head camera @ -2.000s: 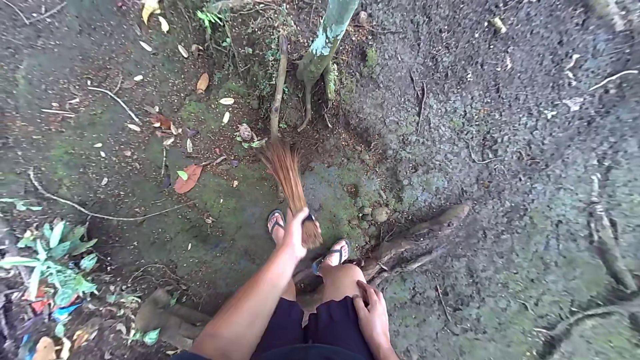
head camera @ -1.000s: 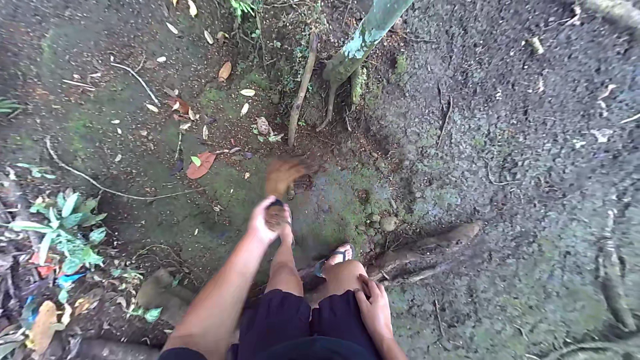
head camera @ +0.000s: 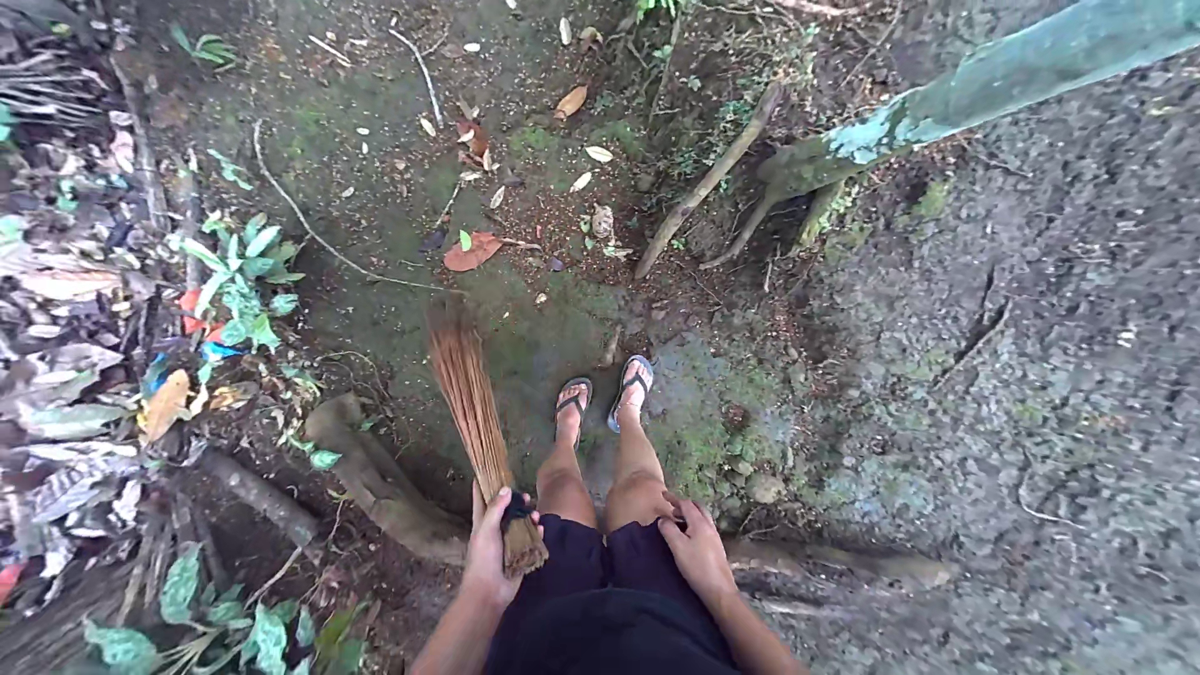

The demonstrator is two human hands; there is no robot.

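A stick broom of thin brown bristles [head camera: 473,412] is held in my left hand [head camera: 492,548], gripped near its bound end around a dark band. Its bristle tips point up and slightly left in the view, over mossy soil, and look blurred. My right hand [head camera: 696,548] rests on my right thigh by the hem of the dark shorts, fingers slightly spread and holding nothing. Both feet stand in flip-flops [head camera: 634,386] on the ground, to the right of the broom. A reddish-brown dry leaf [head camera: 473,252] lies beyond the bristle tips.
A slender tree trunk [head camera: 937,108] rises at the upper right beside a short wooden stake [head camera: 710,181]. Thick roots [head camera: 380,478] cross the ground on both sides of my legs. Leaf litter [head camera: 70,375] with bits of coloured litter and a green-leaved plant [head camera: 242,272] lie at the left.
The broom has swung from in front of my feet to their left, and its bristles now point away from me. My right hand stays on the thigh. The view has shifted left.
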